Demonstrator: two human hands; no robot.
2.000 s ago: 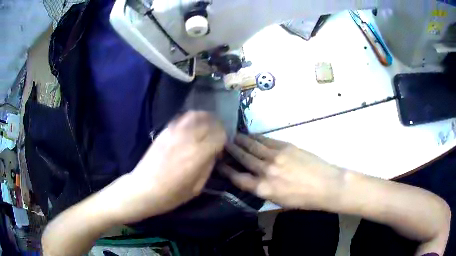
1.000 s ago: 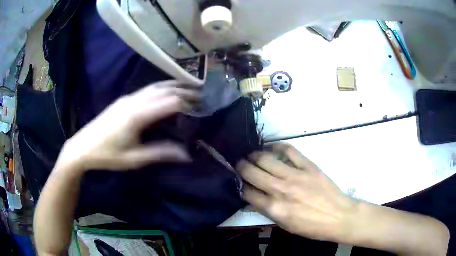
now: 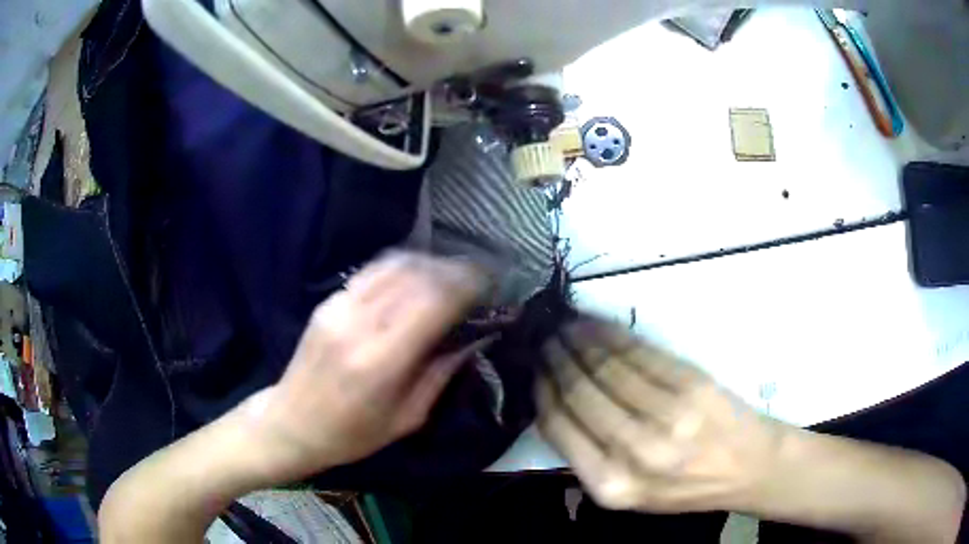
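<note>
The dark navy cloth lies under the sewing machine head and spreads to the left. A grey striped piece lies on it beside the cream ribbed knob. My left hand, blurred, has its fingers at the lower edge of the grey piece and pinches cloth there; its fingertips are partly hidden. My right hand lies at the cloth's right edge with fingers together, its fingertips on the dark cloth. A pale frayed seam edge shows between the hands.
On the white table lie a slotted disc, a small tan square, slim orange and blue handles and a black phone at the right. The table's curved edge runs below my right arm.
My left hand has moved right and down from the open cloth to the grey piece, which now shows larger, with its stripes visible. My right hand has shifted slightly right and down.
</note>
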